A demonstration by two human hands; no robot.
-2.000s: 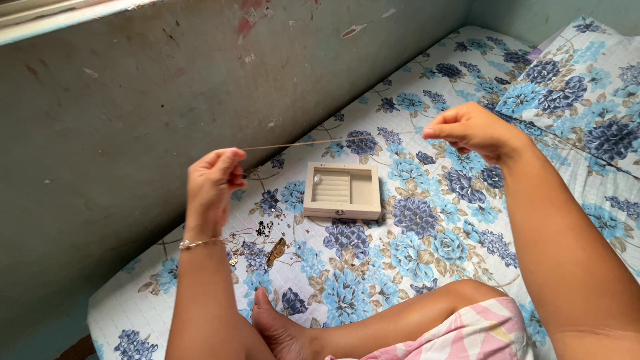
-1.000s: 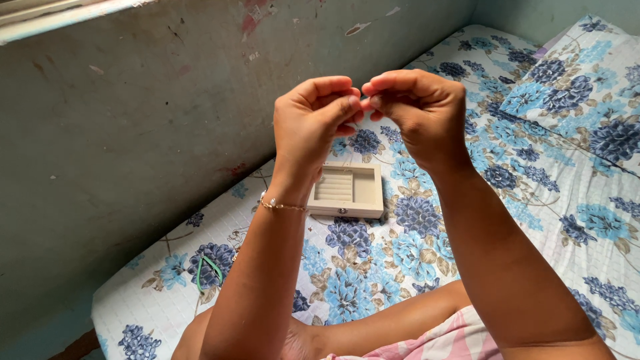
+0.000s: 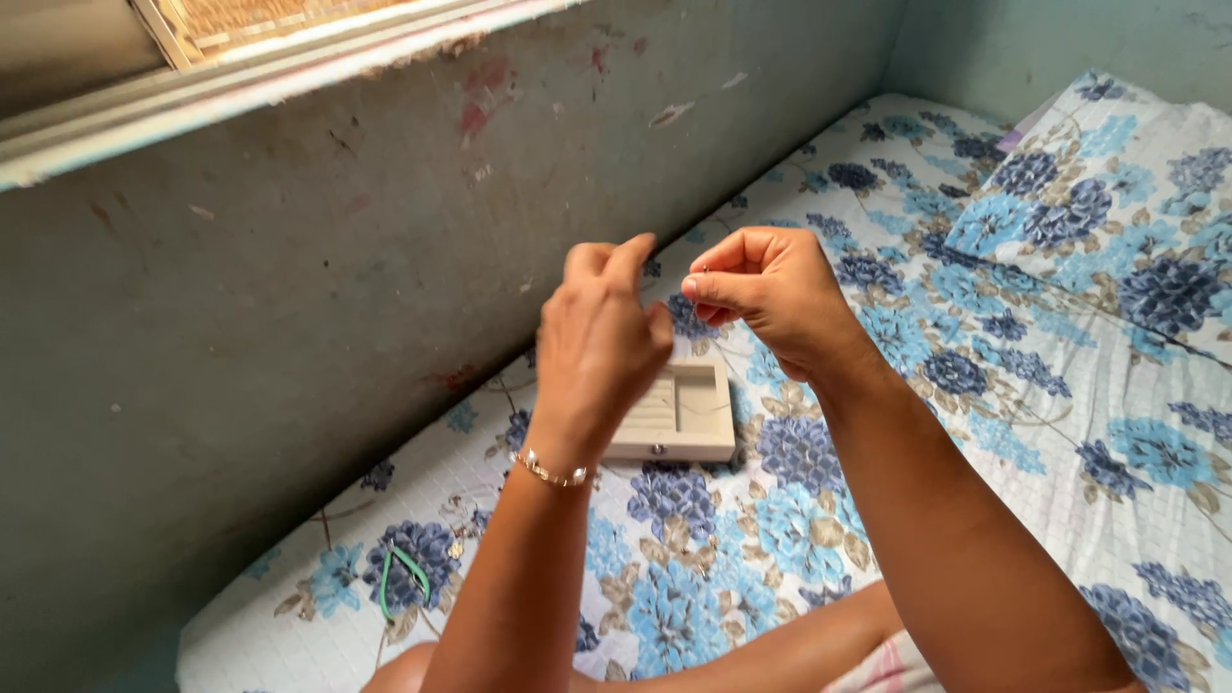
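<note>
My left hand (image 3: 602, 332) is raised over the box, back toward me, slightly blurred; its fingers are apart at the tips, and whether something thin is in them cannot be told. Close by on its right, my right hand (image 3: 760, 289) pinches a tiny thin item (image 3: 705, 271) between thumb and index finger. Below both hands lies a cream jewelry box (image 3: 707, 445) with a ridged ring section, a flat compartment and a small front clasp, its left part hidden by my left hand. A beaded bracelet (image 3: 553, 472) circles my left wrist.
Green-handled pliers (image 3: 404, 568) lie on the floral bedsheet (image 3: 462, 654) left of my left forearm. A worn wall (image 3: 289, 289) with a window ledge (image 3: 289, 82) borders the bed on the left. A floral pillow (image 3: 1107, 212) lies at the upper right.
Two seconds ago my hands were far apart with a thin strand stretched between them; one second ago their fingertips met. Now they are slightly apart, and my left hand has turned its back toward me.
</note>
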